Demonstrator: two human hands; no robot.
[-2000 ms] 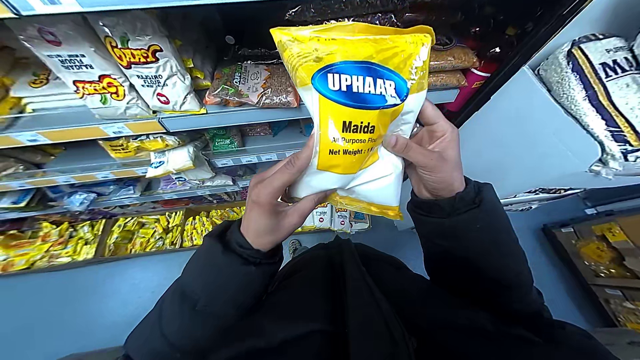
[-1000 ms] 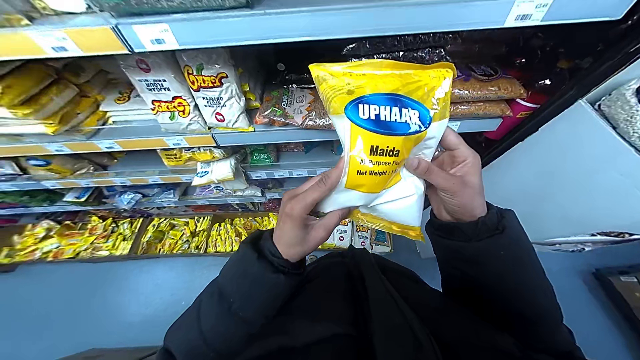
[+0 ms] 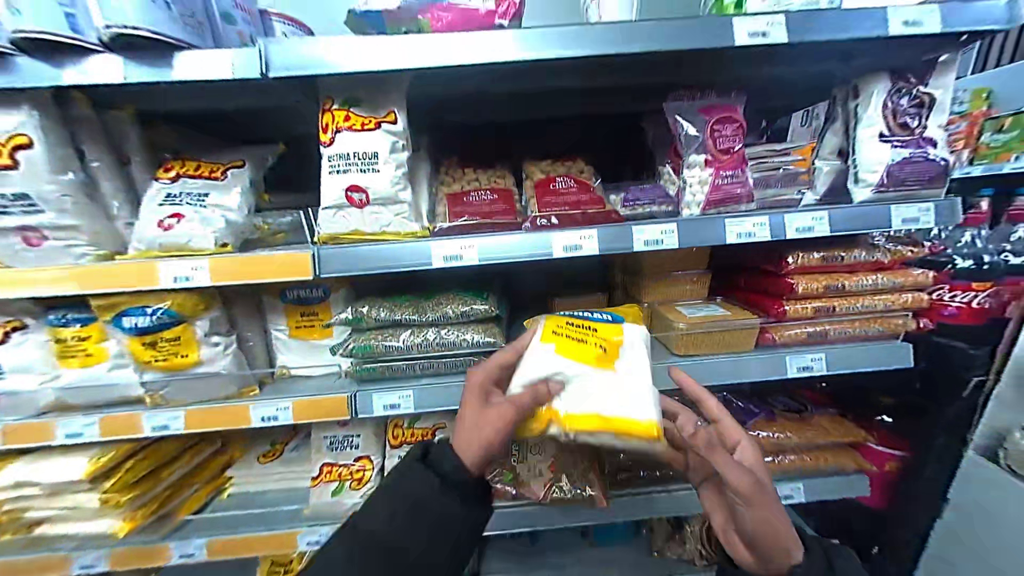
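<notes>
A white and yellow Uphaar maida flour bag [image 3: 592,384] is tilted back in front of the middle shelf. My left hand [image 3: 500,404] grips its left side, the thumb lying across the front. My right hand [image 3: 720,456] is at the bag's lower right corner with its fingers spread; whether the fingertips touch the bag is hard to tell. Behind the bag, on the middle shelf, lie green-edged packs of dal [image 3: 424,320], and another maida bag [image 3: 308,328] stands to their left.
Flour bags [image 3: 368,168] and soya chunk packs [image 3: 564,192] stand on the shelf above. Clear tubs [image 3: 704,324] and stacked red-edged packs [image 3: 840,304] are at the right. The grey shelf edge [image 3: 856,360] runs behind my right hand. Cola bottles [image 3: 960,296] stand at far right.
The view has lifted towards the shelves. The bag has tipped back, and my right hand, which gripped its right side before, has loosened with its fingers spread. My left hand keeps its hold.
</notes>
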